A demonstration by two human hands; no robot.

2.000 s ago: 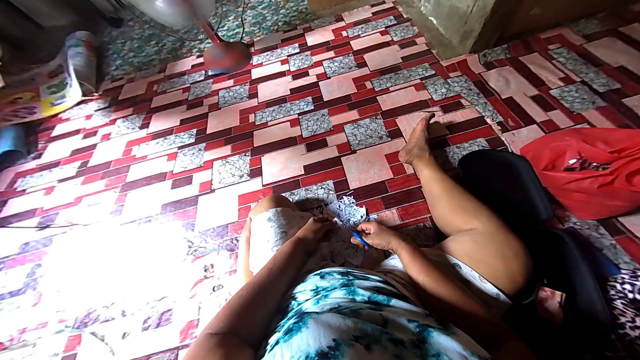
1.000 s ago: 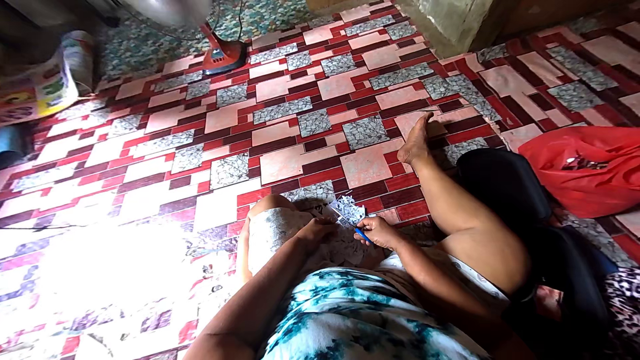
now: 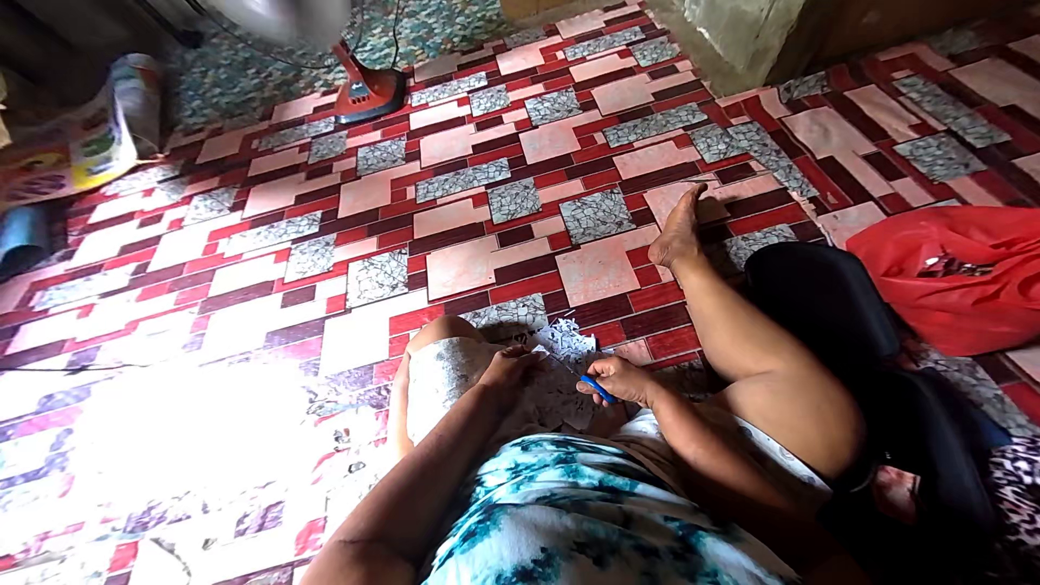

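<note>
My right hand (image 3: 621,380) grips the blue handle of a pair of scissors (image 3: 599,389), whose thin blades point up and left toward my other hand. Between the fingers of my left hand (image 3: 512,367) is a small piece of white paper (image 3: 539,351). A heap of small white paper cuttings (image 3: 566,338) lies on the patterned floor just beyond both hands, between my legs. More scraps, in shadow, lie below the hands near my lap. Whether the blades are on the paper is too small to tell.
A fan with a red base (image 3: 370,95) stands ahead. A red cloth or bag (image 3: 951,280) and a black padded object (image 3: 821,301) lie at the right. Behind is a concrete pillar (image 3: 735,41). At the far left is a rolled, printed sheet (image 3: 136,106). Bright glare covers the floor at left.
</note>
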